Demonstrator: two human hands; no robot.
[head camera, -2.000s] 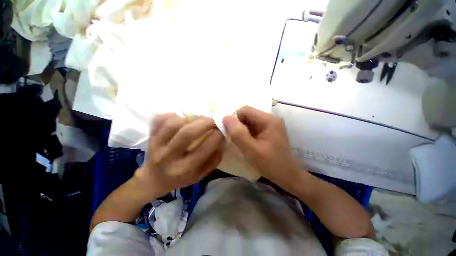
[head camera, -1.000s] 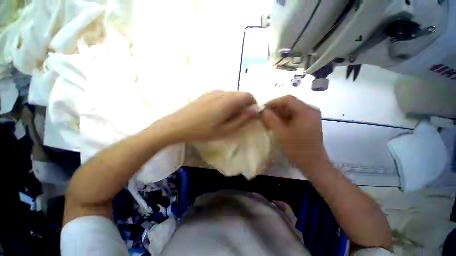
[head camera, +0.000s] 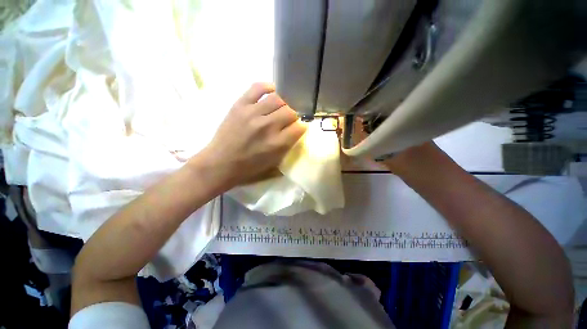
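Note:
A small cream cloth piece (head camera: 315, 170) lies at the needle area and hangs toward the front of the white table, yellowish under the lamp. My left hand (head camera: 260, 132) rests on its left side, fingers curled at the needle area; the fingertips are partly hidden by glare. My right hand (head camera: 373, 144) is mostly hidden behind the machine head (head camera: 367, 58); only part of it and the forearm show. A wire guard (head camera: 329, 123) shows beneath the head. A large cream-white garment heap (head camera: 96, 122) lies left of my left hand, partly overexposed.
A printed ruler scale (head camera: 347, 239) runs along the table's front edge. A grey ribbed knob with a black spring (head camera: 531, 157) is at the right. Below the table are blue plastic (head camera: 421, 289), dark and white offcuts (head camera: 193, 286) at lower left, and pale cloth at lower right.
The view has moved closer to the machine head. Both hands have gone from pinching the cloth together in front of the machine to the needle area, and the cloth has moved with them.

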